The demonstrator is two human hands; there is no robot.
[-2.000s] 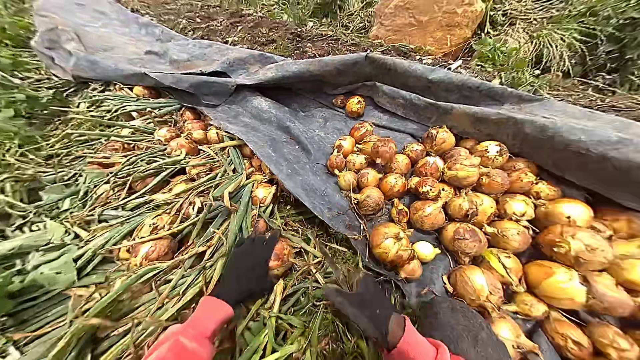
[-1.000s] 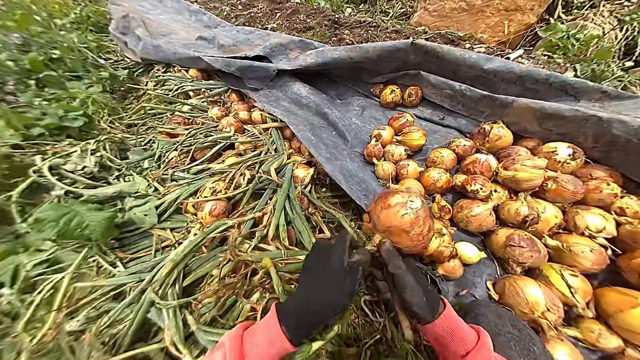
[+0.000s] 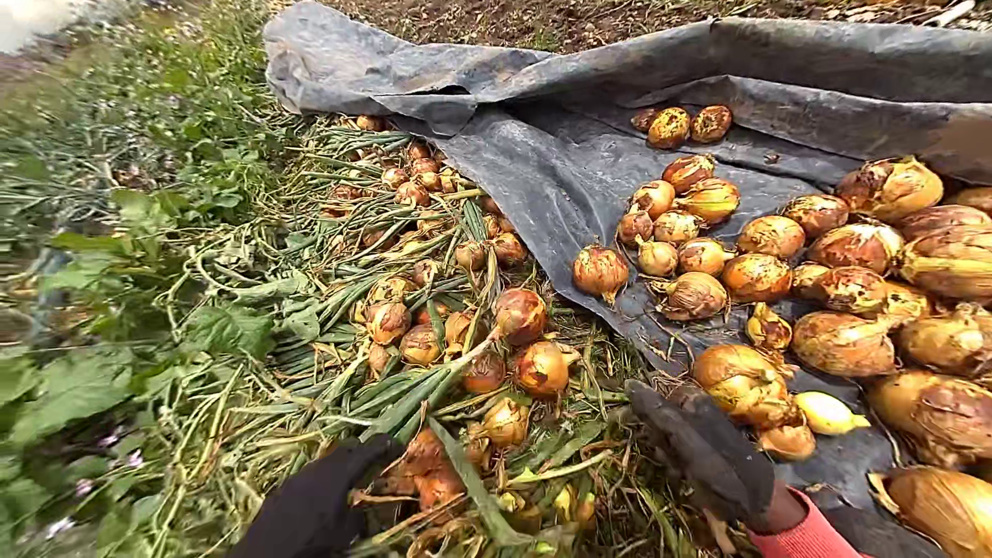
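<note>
My left hand [image 3: 322, 496], in a black glove, is at the bottom with its fingers against a reddish-brown onion [image 3: 434, 473] among green tops; whether it grips the onion is unclear. My right hand [image 3: 701, 449], black-gloved below a pink cuff, lies at the edge of the dark sheet [image 3: 535, 178], beside large onions [image 3: 740, 380]; its palm side is hidden, and no onion shows in it. Between the hands lie onions with long green leaves [image 3: 411, 395]. A single onion [image 3: 601, 271] rests at the sheet's edge. Many trimmed onions [image 3: 845, 341] cover the sheet's right part.
The sheet's far side is folded up in a ridge [image 3: 775, 58], with bare soil [image 3: 496, 23] behind it. Three small onions [image 3: 669, 128] sit near the fold. Leafy weeds [image 3: 186, 178] grow along the left.
The large onion held between both hands one second ago is no longer there. The hands have moved apart, the left one to the onions in the green tops. The view has shifted left.
</note>
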